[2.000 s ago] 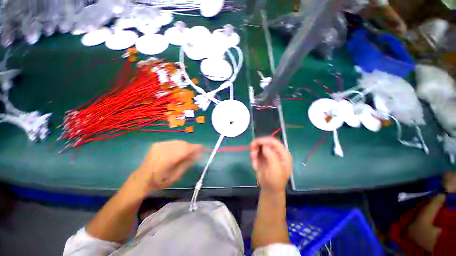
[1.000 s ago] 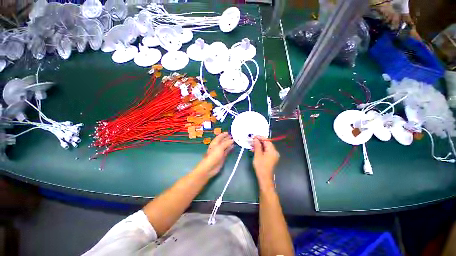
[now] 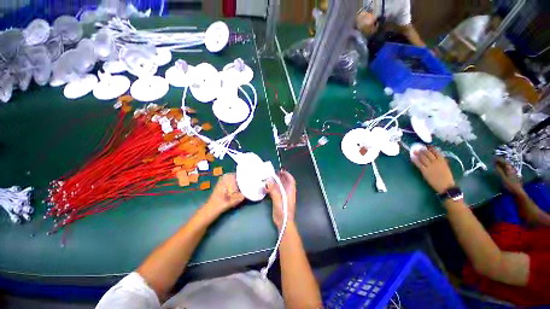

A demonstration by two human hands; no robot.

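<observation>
A white disc housing (image 3: pixel 251 176) is tilted up between my hands near the bench's front edge. My left hand (image 3: pixel 228 192) holds its left rim. My right hand (image 3: pixel 282 193) holds its right side, with the fingers partly behind the white cable (image 3: pixel 284 220), which hangs down towards my lap. The red lead wires (image 3: pixel 114 166) lie in a fanned pile to the left, their orange tabs (image 3: pixel 192 158) close to my left hand. No red lead shows clearly in my hands.
More white discs (image 3: pixel 149 89) lie at the back left. A slanting metal post (image 3: pixel 319 72) stands right of centre. Another worker's hand (image 3: pixel 433 168) touches a disc at the right. A blue crate (image 3: pixel 374 283) sits below the bench. A blue basket (image 3: pixel 410 66) is at the back right.
The view has swung right. The disc, flat on the bench before, is now lifted and tilted in both hands, its cable lying over my right hand. Another worker's arm has come in at the right.
</observation>
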